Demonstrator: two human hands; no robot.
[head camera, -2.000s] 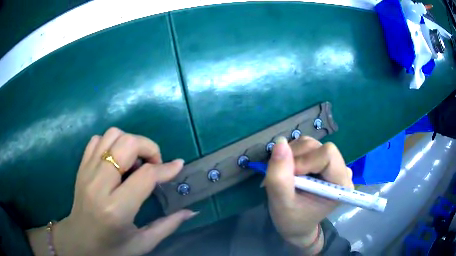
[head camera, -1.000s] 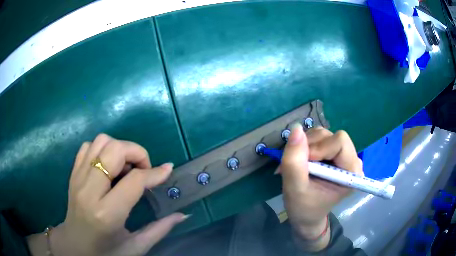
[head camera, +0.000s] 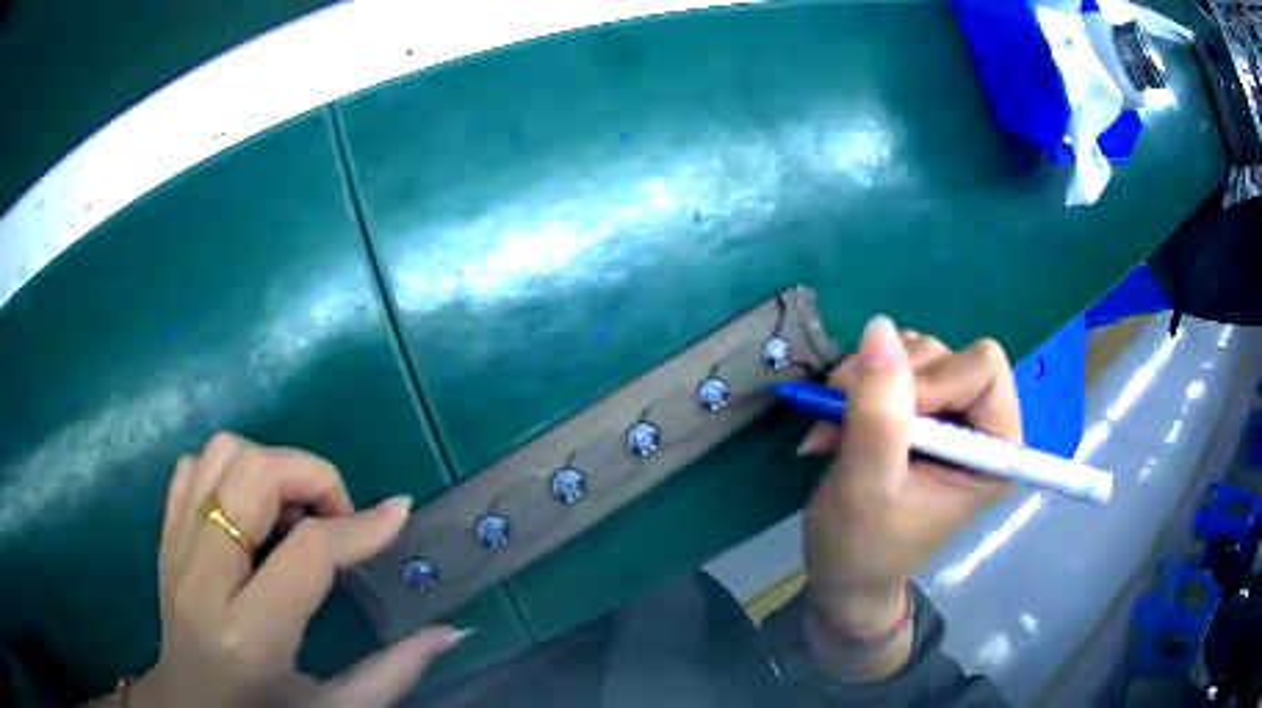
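Observation:
A grey-brown bar (head camera: 595, 463) lies slanted on the green mat, its right end farther away. Several round silver screws (head camera: 642, 439) sit in a row along it, with bluish tops. My left hand (head camera: 263, 581), with a gold ring, holds the bar's left end between thumb and index finger. My right hand (head camera: 893, 457) holds a white marker pen (head camera: 1017, 461) with a blue tip end. The tip is over the bar's lower edge, between the two rightmost screws. Whether it touches the bar I cannot tell.
A blue bin (head camera: 1017, 76) with white crumpled material (head camera: 1086, 104) stands at the back right, beside a silver round-topped container (head camera: 1140, 58). A white rail (head camera: 277, 86) borders the green mat (head camera: 581, 221) at the far side. Blue items lie beyond the mat's right edge.
The pen tip has moved rightward along the row, from a middle screw to near the last two, and is now off the screws. The bar, my left hand and the background sit farther left in view.

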